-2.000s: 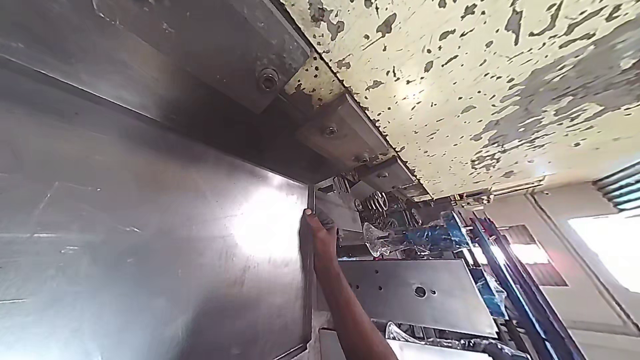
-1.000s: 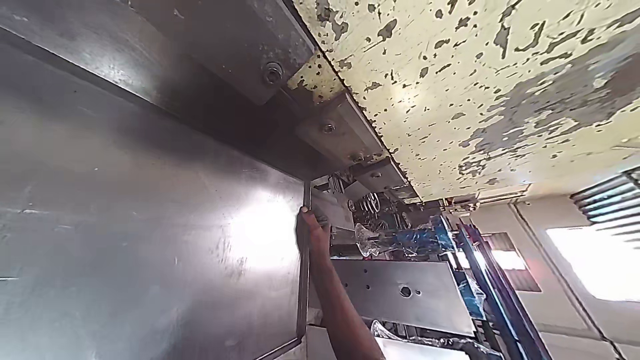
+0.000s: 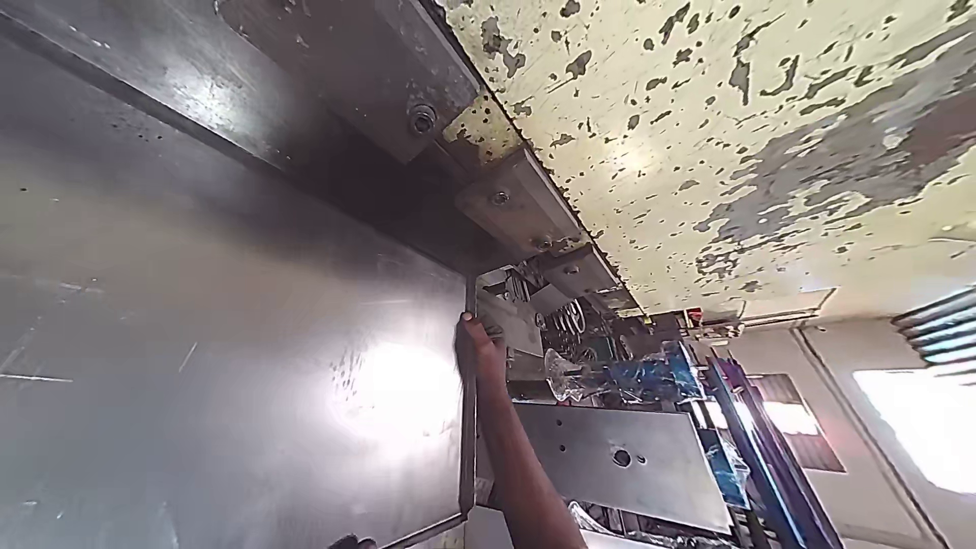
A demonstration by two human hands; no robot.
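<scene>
A large, shiny, scratched sheet-metal panel (image 3: 229, 328) fills the left and lower left of the view. My right hand (image 3: 484, 343) grips its right edge near the upper corner, the thumb on the near face and the other fingers largely hidden behind the edge. The forearm comes up from the bottom of the view. Along its top the panel lies against or close under a dark metal machine part (image 3: 366, 168); contact cannot be told. At the bottom edge a small dark shape (image 3: 354, 542) shows, and whether it is part of my left hand cannot be told.
Bolted metal blocks (image 3: 518, 200) line the edge of a yellow machine body (image 3: 686, 137) with chipped paint. Right of my forearm stands a metal plate with holes (image 3: 587, 457). Beyond are plastic-wrapped blue parts (image 3: 648, 377), long dark rails (image 3: 762, 450) and a bright window (image 3: 923, 427).
A small dark shape has come into view at the bottom edge. My right hand stays on the panel's right edge.
</scene>
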